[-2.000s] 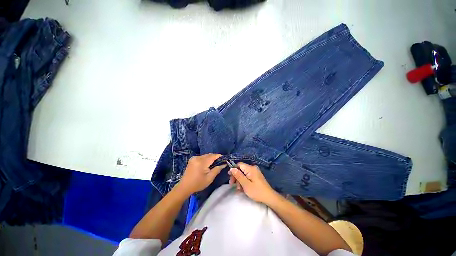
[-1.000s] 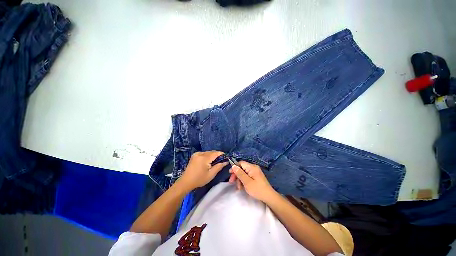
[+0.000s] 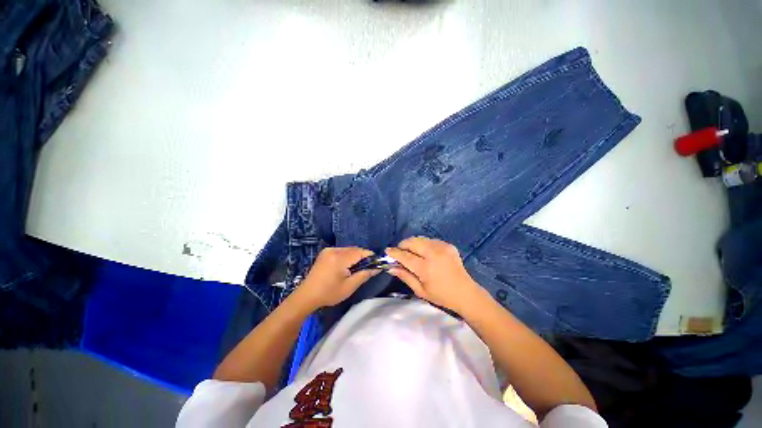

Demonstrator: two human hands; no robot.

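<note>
The blue jeans lie on the white table, legs spread to the right, waistband at the left near the table's front edge. Small dark motifs show on the legs. My left hand pinches a dark edge of the jeans close to my body. My right hand is just beside it, fingers bent on the same edge. A small metallic piece, perhaps thread snips, shows between the two hands, mostly hidden by my right fingers.
More denim lies at the left table edge and right edge. A blue bin stands below the left front edge. A red item on black cloth and a small bottle are at the right. Dark garments hang lower right.
My right hand has turned over and closed in on my left hand, its fingers now over the held edge. The snips show less clearly. The jeans legs have barely moved.
</note>
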